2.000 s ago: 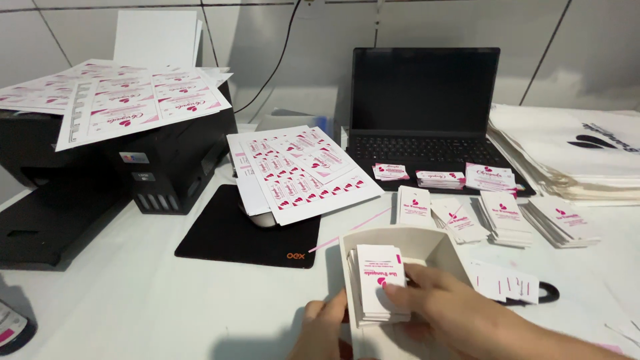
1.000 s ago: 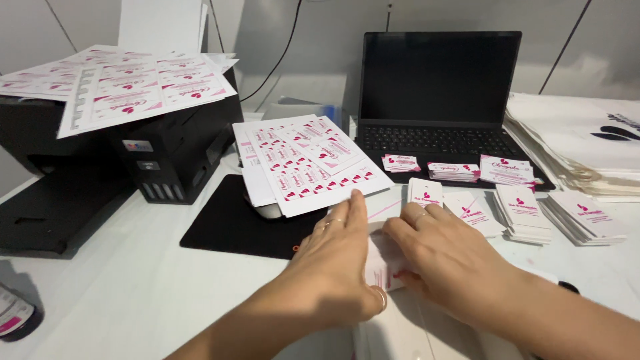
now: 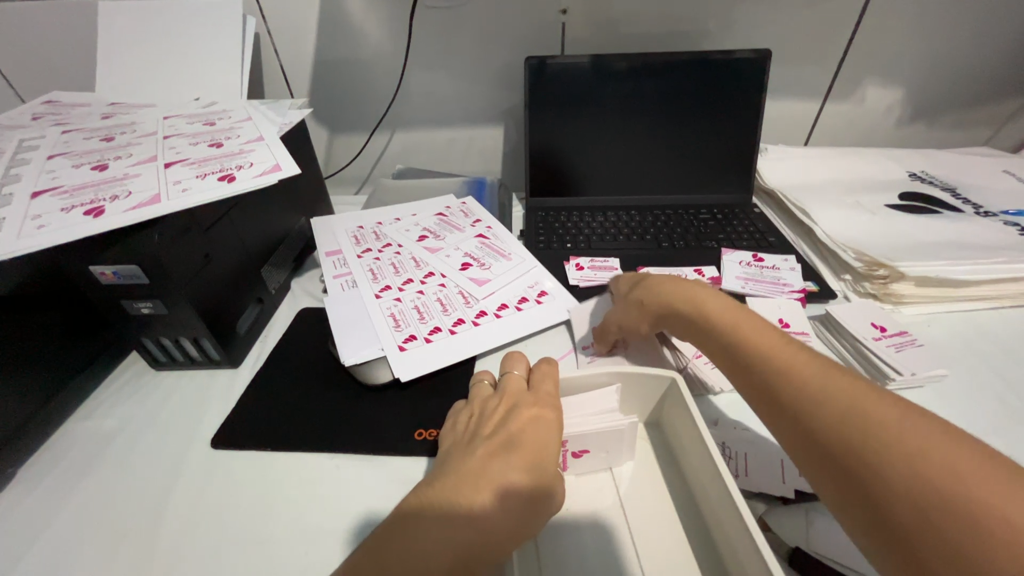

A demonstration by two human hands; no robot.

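Observation:
A long white box (image 3: 680,448) stands at the lower middle, with printed cards (image 3: 600,444) upright on edge inside its far left part. My left hand (image 3: 512,432) lies over the box's left wall beside these cards; its fingertips are hidden behind the hand, so its hold is unclear. Beyond the far end of the box, my right hand (image 3: 640,308) has its thumb and fingers on a stack of white cards (image 3: 588,320). To its right are further card stacks (image 3: 880,340), and a fanned stack (image 3: 700,364) lies partly under my right forearm.
Small card piles (image 3: 760,274) rest on the open black laptop (image 3: 644,128). Printed sheets (image 3: 448,280) overlap a computer mouse (image 3: 372,370) and a black mouse pad (image 3: 280,400). A black printer (image 3: 216,264) bearing sheets stands left; printed white bags (image 3: 904,224) are piled right.
My right hand has moved from the cards in the box to a stack beyond its far end. The cards, lying flat in the box two seconds ago, now stand on edge. My left hand stays by the box.

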